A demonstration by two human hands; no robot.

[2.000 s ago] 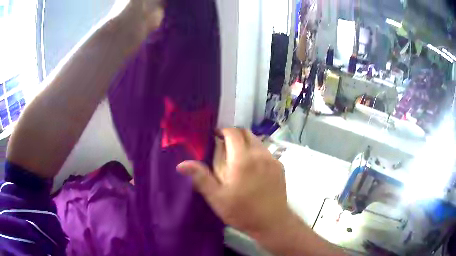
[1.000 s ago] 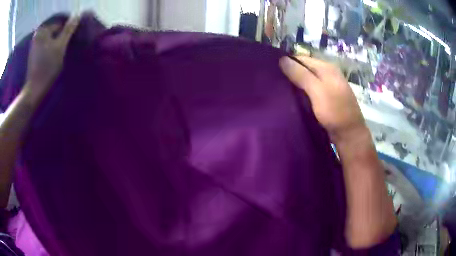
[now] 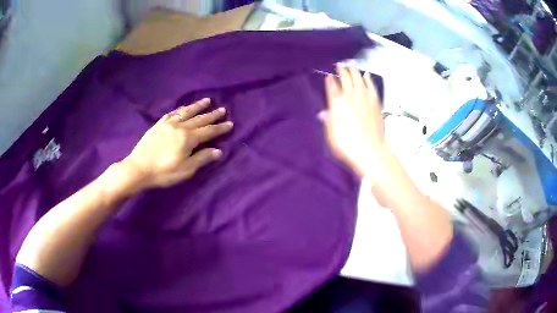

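A large purple garment panel lies spread over the table and down toward my lap, with some wrinkles in its middle. A small white logo shows at its left. My left hand lies flat on the middle of the panel, fingers apart and pointing right. My right hand lies on the panel's right part near its edge, fingers extended and a little blurred. Neither hand grips the cloth.
The white sewing machine with a blue stripe stands at the right. Black shears lie on the white table below it. Brown cardboard shows behind the cloth at the back left. A pale wall is at the left.
The purple panel was held up in both hands and is now down, spread on the table. Both hands have let go of its edge and rest on top. The view has tilted down.
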